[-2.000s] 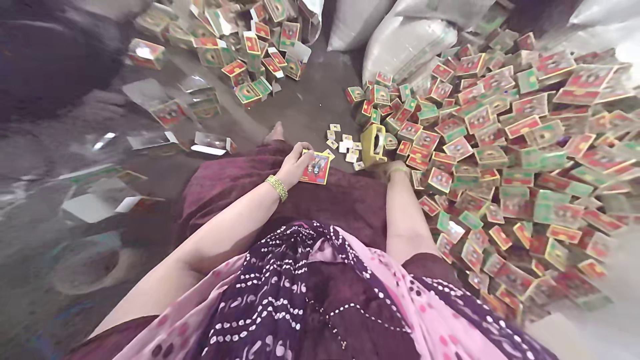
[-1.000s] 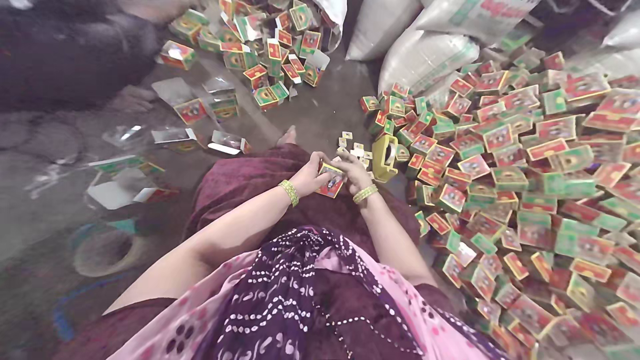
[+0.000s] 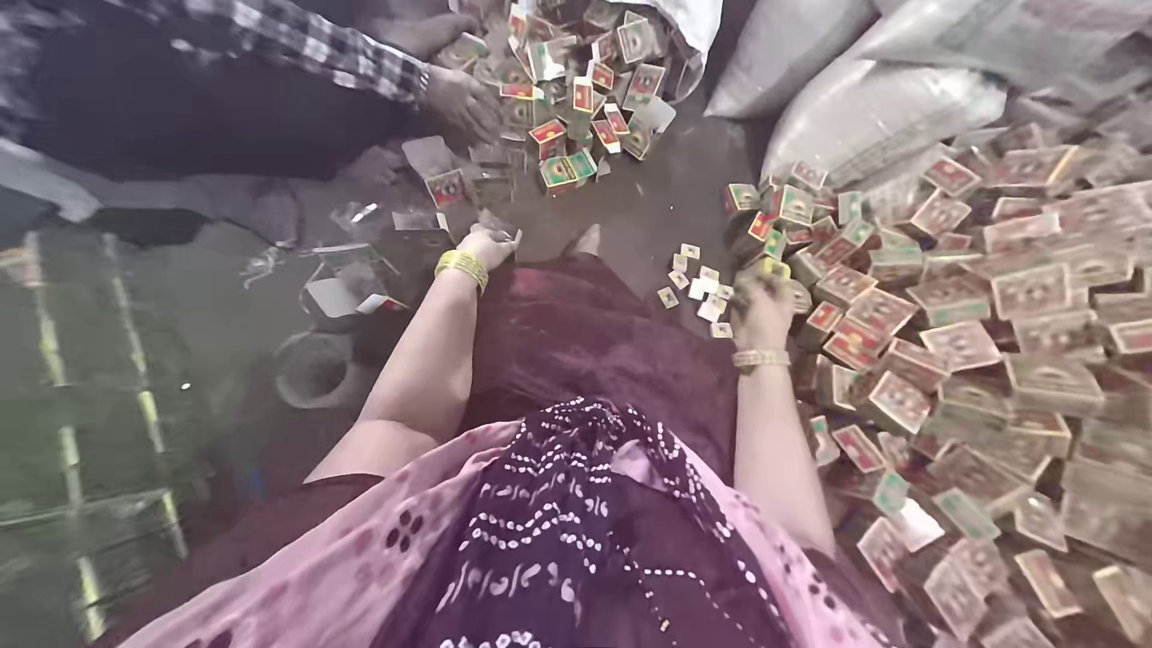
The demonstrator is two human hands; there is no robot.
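Observation:
My left hand (image 3: 489,245), with yellow bangles at the wrist, is reached out over the floor at the left edge of my maroon skirt, fingers spread and seemingly holding nothing. My right hand (image 3: 763,301) is at a small yellow container (image 3: 776,268) beside the pile of printed boxes; the fingers are blurred and their hold is unclear. Small square cards or labels (image 3: 708,286) lie scattered just left of it. A flattened printed carton (image 3: 446,187) lies on the floor beyond my left hand.
Small red and green printed boxes (image 3: 960,346) are heaped along the right. Stuffed white sacks (image 3: 886,112) stand behind them. Another person's hand (image 3: 463,101) touches a second pile of boxes (image 3: 567,168) at the top. A round hollow object (image 3: 313,369) and clear plastic lie at left.
My hands, together on a red printed box one second ago, have moved apart: the left towards the far left, the right to the yellow container. That box is no longer between them.

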